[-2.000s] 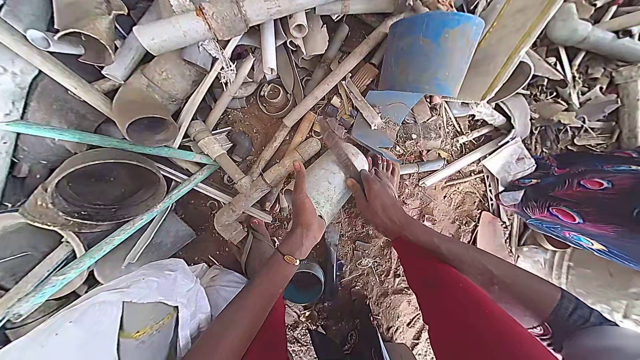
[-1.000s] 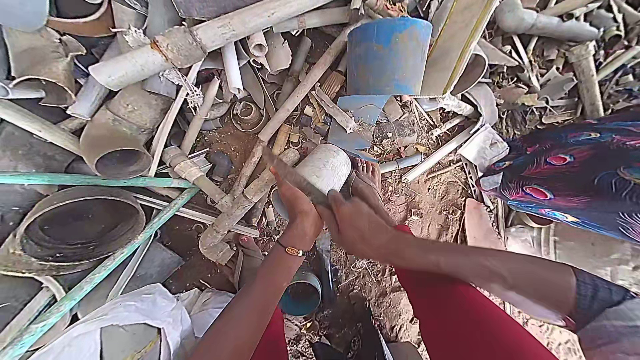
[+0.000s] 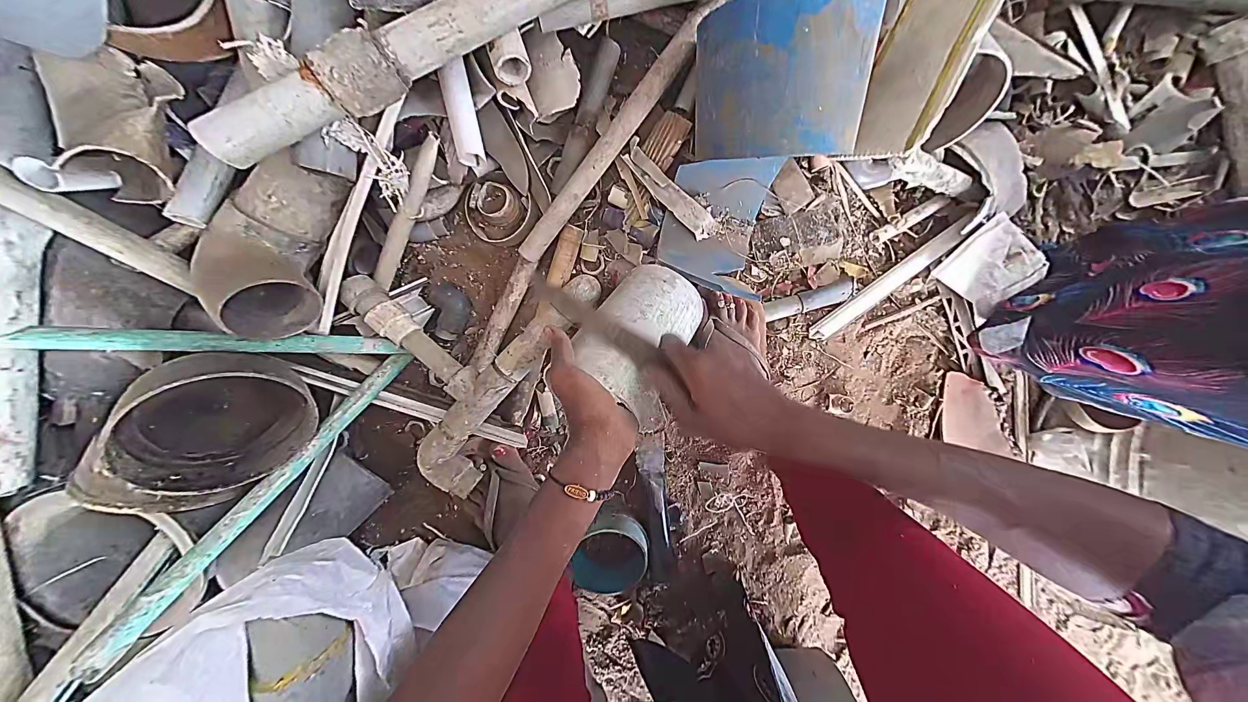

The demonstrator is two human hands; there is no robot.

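Note:
A short, thick piece of whitish plastic pipe [image 3: 651, 310] lies tilted between my two hands, close to my bare foot. My left hand [image 3: 591, 409] presses against the pipe's lower left side, thumb raised. In my right hand [image 3: 717, 385] is the end of a long flat blade [image 3: 604, 327], blurred, lying across the pipe and pointing up and left. The blade's handle is hidden by my fingers. A dirty jointed pipe with an elbow [image 3: 453, 453] lies just left of my left hand.
Pipe scraps and fittings crowd the left, with green strips [image 3: 244, 512] and a wide pipe ring [image 3: 93, 458]. A blue pipe section [image 3: 790, 78] stands at the top. A white sack [image 3: 322, 595] lies lower left, a patterned cloth [image 3: 1131, 312] at right. Sandy ground [image 3: 868, 380] shows between.
My left hand was open beside the pipe, moved up onto it, and is now back at its lower left side. The blade has swung from the pipe's upper part to lie across it.

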